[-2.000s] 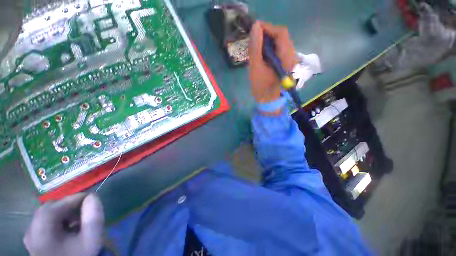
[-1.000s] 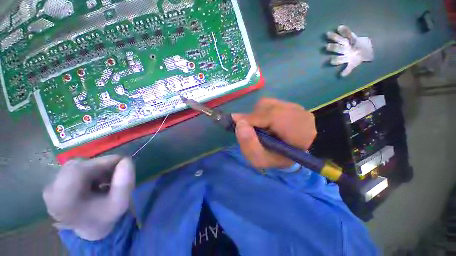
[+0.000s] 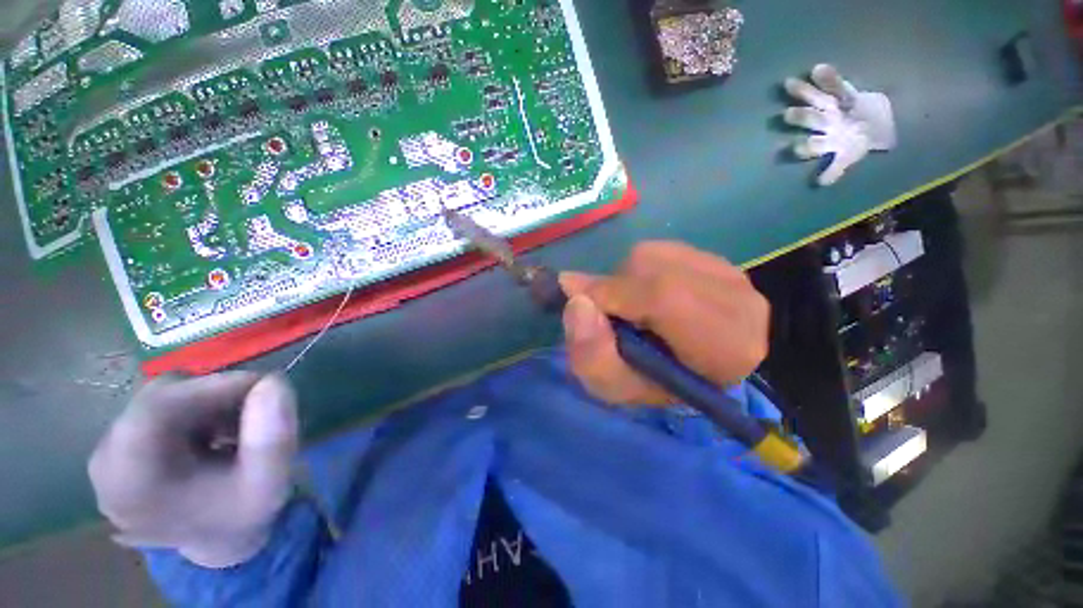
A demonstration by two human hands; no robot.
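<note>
A large green circuit board (image 3: 344, 154), solder side up, lies at upper left over a red board carrier (image 3: 404, 291) that shows along its front edge. My right hand (image 3: 665, 321), bare, grips the dark blue soldering iron (image 3: 677, 368) with a yellow band. Its tip is at the board's lower right part, over the silvery pads; I cannot tell if it touches. My left hand (image 3: 196, 463), in a white glove, holds the thin solder wire (image 3: 317, 330) between thumb and finger. The wire runs up to the board's front edge, left of the iron tip.
A tip cleaner (image 3: 698, 43) with grainy silvery-brown filling stands at top right of the board. A spare white glove (image 3: 841, 124) lies flat on the green mat (image 3: 713, 154). A dark rack of electronic units (image 3: 885, 344) is below the bench edge at right.
My right hand has come from beside the tip cleaner down to the board with the iron. Since a second ago, the wire and my left hand have shifted slightly left.
</note>
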